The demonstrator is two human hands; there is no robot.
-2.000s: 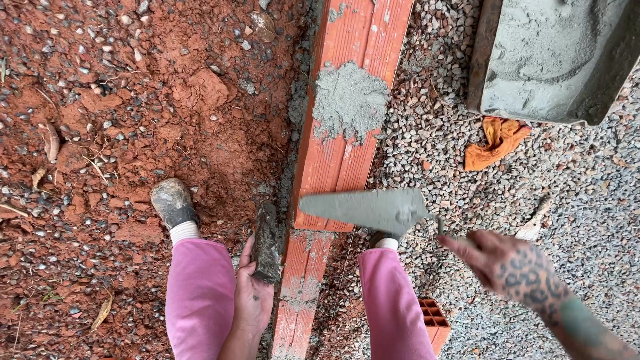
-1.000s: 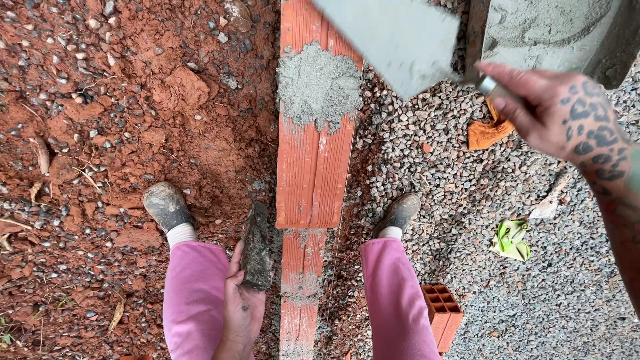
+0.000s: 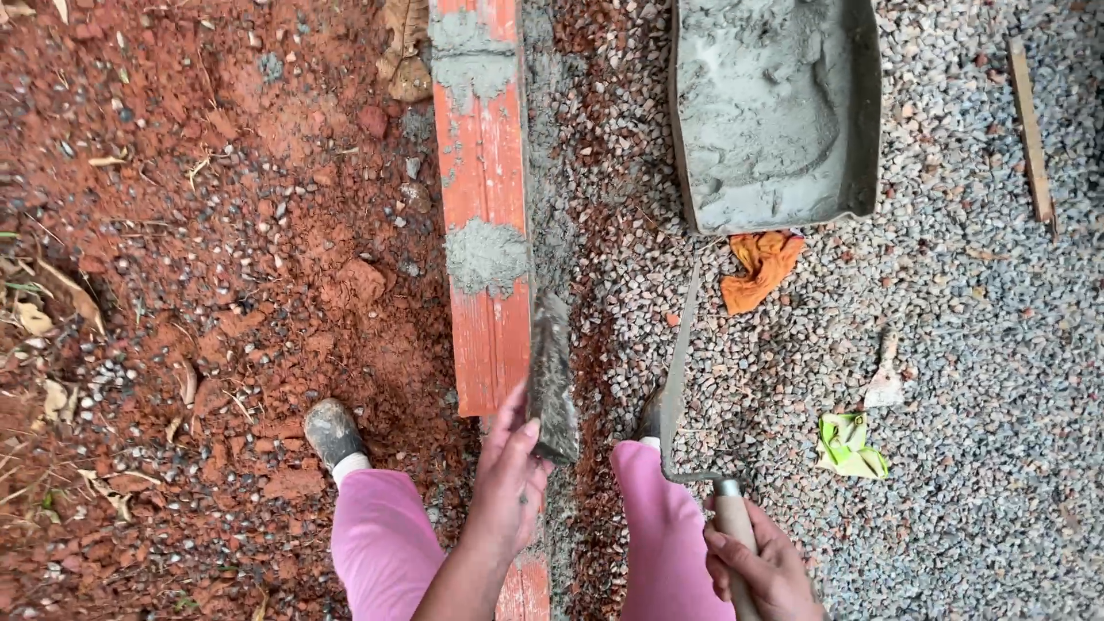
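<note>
My left hand (image 3: 511, 483) grips a dark, mortar-stained flat board (image 3: 552, 379) by its lower end, held over the right edge of the hollow clay bricks (image 3: 488, 354). A patch of grey mortar (image 3: 487, 257) lies on the top of the brick course, just above that hand. In my right hand (image 3: 759, 561) is the wooden handle of a pointing trowel (image 3: 680, 371), whose blade is seen nearly edge-on over the gravel, beside my right shoe. The two hands are apart.
A metal tray of wet mortar (image 3: 776, 220) rests on the gravel at upper right, with an orange cloth (image 3: 761, 269) below it. Further right lie a green-and-white wrapper (image 3: 850, 447), a putty knife-like piece (image 3: 886, 379) and a wooden stick (image 3: 1031, 129). Red soil borders the wall's left side.
My right hand has drawn the trowel down from beside the mortar tray and turned its blade edge-on. My left hand has brought the dark board across from the wall's left side to its right.
</note>
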